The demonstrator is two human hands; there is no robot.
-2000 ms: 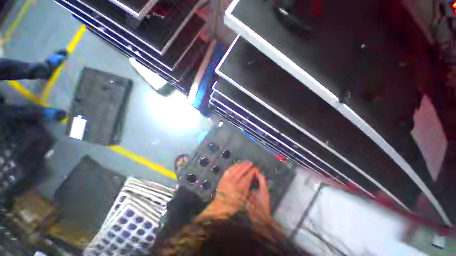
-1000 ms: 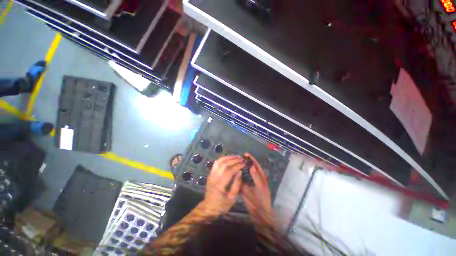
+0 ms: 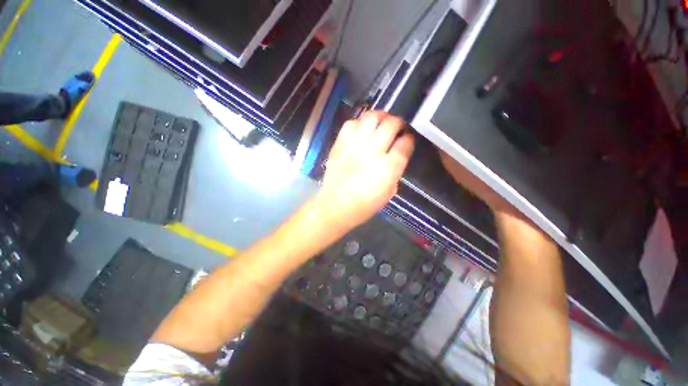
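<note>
My left hand point(image 3: 370, 162) is at the corner of a rack shelf point(image 3: 453, 151), its fingers curled at the shelf's front edge; what it holds, if anything, is hidden. My right forearm point(image 3: 528, 279) reaches in under the same white-edged shelf, and the hand is mostly hidden beneath it. Below them lies the black parts tray point(image 3: 400, 332) with rows of round watch bodies point(image 3: 369, 261) in its pockets. Both arms stand over and beside the tray.
Another rack point(image 3: 264, 113) stands upper left. A black tray with a white tag point(image 3: 143, 170) lies on the floor beyond a yellow line. A cardboard box point(image 3: 56, 324) is lower left. A person's blue shoes point(image 3: 77, 92) are far left. A pinkish sheet point(image 3: 658, 260) hangs right.
Both hands have left the tray and moved up to the rack, the left to the shelf corner, the right under the shelf. More discs show in the tray. The view has shifted.
</note>
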